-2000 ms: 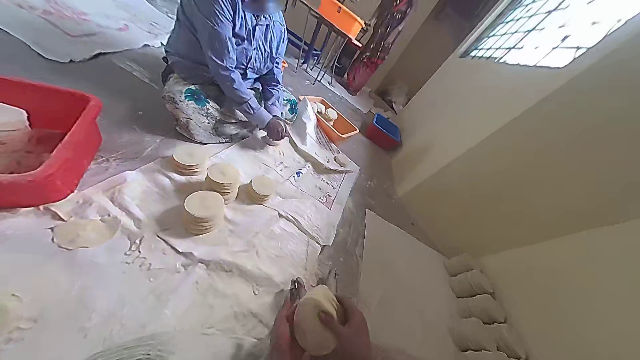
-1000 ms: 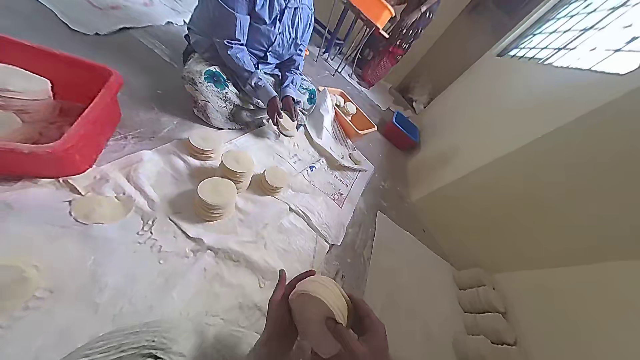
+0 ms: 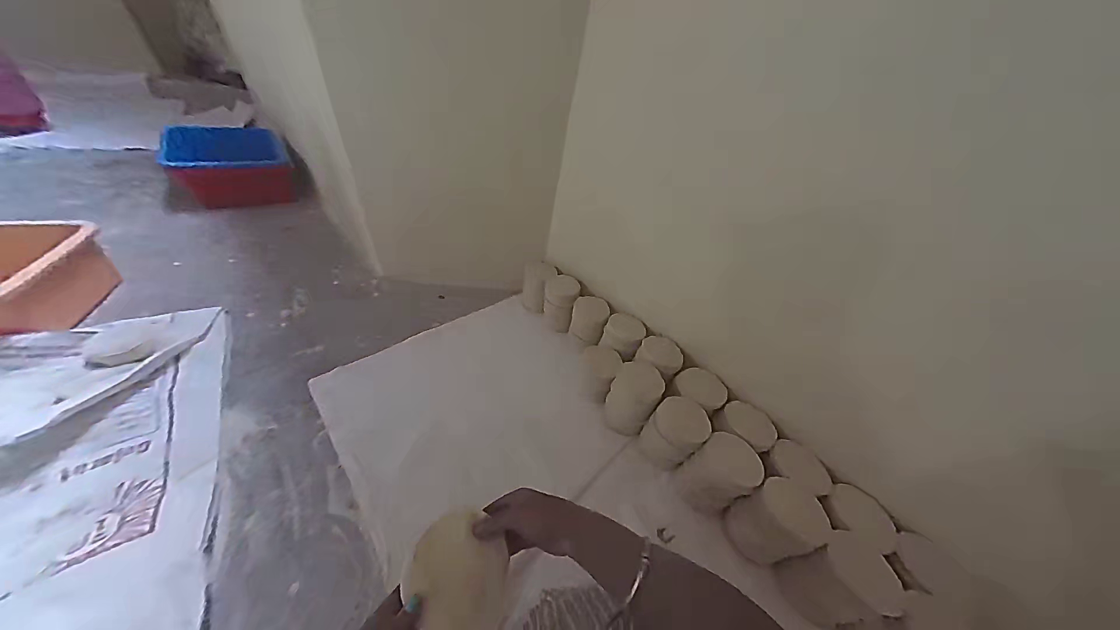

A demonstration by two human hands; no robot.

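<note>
A stack of flat round dough discs (image 3: 455,569) is held between my two hands at the bottom of the head view. My right hand (image 3: 525,525), with a bangle at the wrist, grips its upper right edge. My left hand (image 3: 398,612) holds the lower left side, mostly cut off by the frame's edge. Beyond them, on a white sheet (image 3: 455,394), stand several stacks of similar pale discs (image 3: 682,424) in two rows along the wall.
An orange tub (image 3: 66,280) is at the left, beside a printed white sack sheet (image 3: 188,455) with a dough piece (image 3: 122,346) on it. A blue tub over a red one (image 3: 232,179) stands farther back. The wall (image 3: 787,219) bounds the right side.
The view has swung right toward the wall and its stacks. The other person, the red tub and the near stacks have left view. Both hands still hold the discs.
</note>
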